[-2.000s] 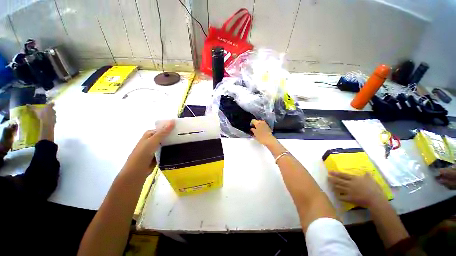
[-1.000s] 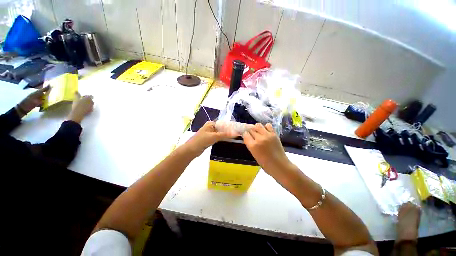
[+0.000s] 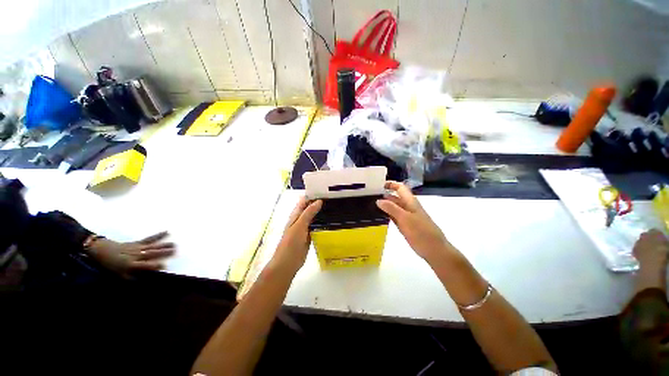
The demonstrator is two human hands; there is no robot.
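Observation:
A yellow carton with a black top band stands upright on the white table in front of me. Its pale top flap is raised at the rear and shows a dark slot. My left hand is on the left side of the carton's top, with the thumb at the black edge. My right hand is on the right side, fingers by the flap's right end and thumb at the black top. The carton is held between both hands. Whether any small piece is in my fingers cannot be told.
Behind the carton lies a crumpled clear bag with black contents, beside a black cylinder. A red tote is by the wall. An orange bottle and scissors on flat bags are right. Neighbours' hands show at both sides.
The flap, earlier covered by both hands, now stands up in view. My hands have moved apart to the carton's two sides. The left neighbour's yellow carton now lies on the table, let go.

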